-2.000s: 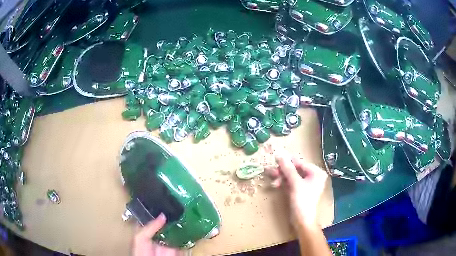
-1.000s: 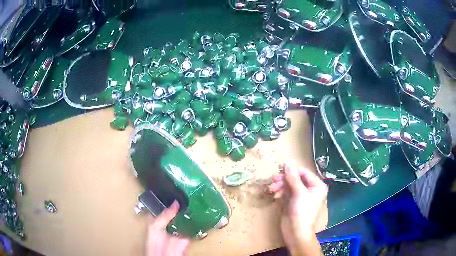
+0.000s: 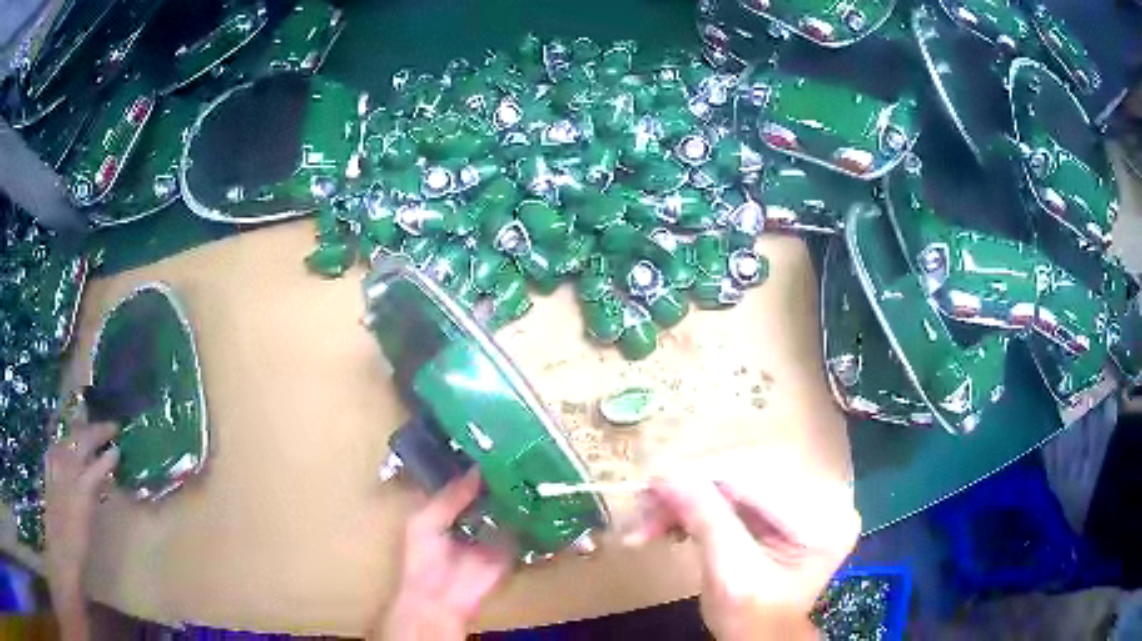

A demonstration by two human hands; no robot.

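My left hand (image 3: 441,564) holds a glossy green car body shell (image 3: 482,407) by its lower left part. The shell is tilted, with its silver edge facing right and a dark block (image 3: 423,458) projecting at its left. My right hand (image 3: 739,538) holds a thin pale stick (image 3: 586,488) in its fingertips. The stick's tip is over the shell's lower end; whether it touches cannot be told. A small pale-green dish (image 3: 627,405) lies on the tan board, with spots around it.
A heap of small green-and-chrome parts (image 3: 539,188) lies behind the shell. Stacked shells lie at left (image 3: 257,150) and right (image 3: 1002,282). Another person's hand (image 3: 82,482) is at a shell (image 3: 150,388) at the far left. A blue bin (image 3: 864,605) stands below the table edge.
The held shell has turned more onto its side and moved right. My right hand has moved toward its lower end with the stick. Another person's hand and a shell have appeared at the left.
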